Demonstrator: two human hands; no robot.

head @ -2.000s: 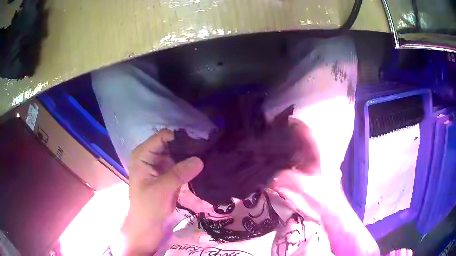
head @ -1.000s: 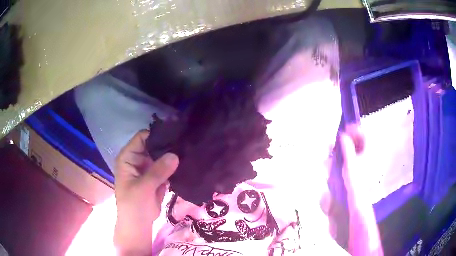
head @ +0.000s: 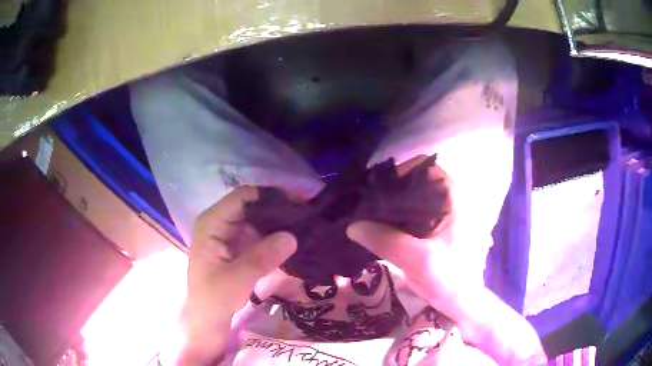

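Observation:
A bunch of dark, limp cut pieces (head: 329, 225) with jagged edges is held over my lap. My left hand (head: 239, 246) grips its left side, with the thumb on top. My right hand (head: 407, 239) grips its right side, thumb on top and fingers behind it. The bunch is bent and gathered between the two hands. The fingers under the pieces are partly hidden.
A tan table (head: 179, 32) curves across the top, with a black ragged clump (head: 28, 46) at its left. A blue tub (head: 525, 214) beside my right leg holds a dark row and a white area. A cardboard box (head: 93, 196) stands at the left.
My right hand has come from beside the blue tub back to the bunch and taken hold of its right side. The bunch was spread wide in my left hand and is now gathered.

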